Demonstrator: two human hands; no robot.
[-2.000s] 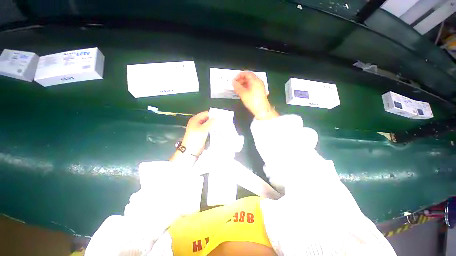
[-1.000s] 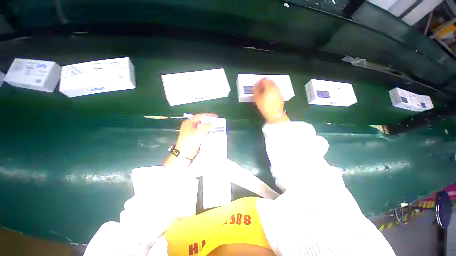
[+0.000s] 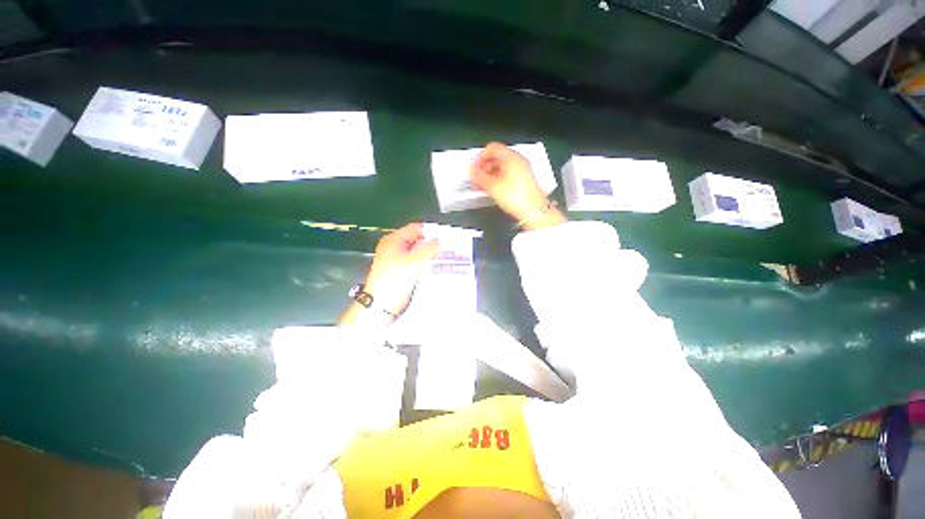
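Observation:
My left hand point(image 3: 399, 266), with a dark wristband, holds the top of a white label strip point(image 3: 451, 294) that runs down to my lap. Purplish print shows near its upper end. A glossy white backing ribbon point(image 3: 522, 363) runs from the strip toward my right sleeve. My right hand point(image 3: 510, 184) is over a white product box point(image 3: 452, 193) on the green conveyor. Its fingertips are bunched at the box's top face. Whether a label is between them cannot be told. The box lies slightly tilted to the row.
On the conveyor belt point(image 3: 406, 137), white boxes without a visible purplish block lie to the left, one of them point(image 3: 299, 147) nearest. Boxes with purplish labels point(image 3: 619, 184) lie to the right. The shiny near ledge point(image 3: 203, 335) is under my forearms. Yellow-black floor tape shows at lower right.
Since one second ago, a labelled box stands right of my right hand, which is now over the following box. My right hand has shifted left. The strip's upper end shows more purplish print.

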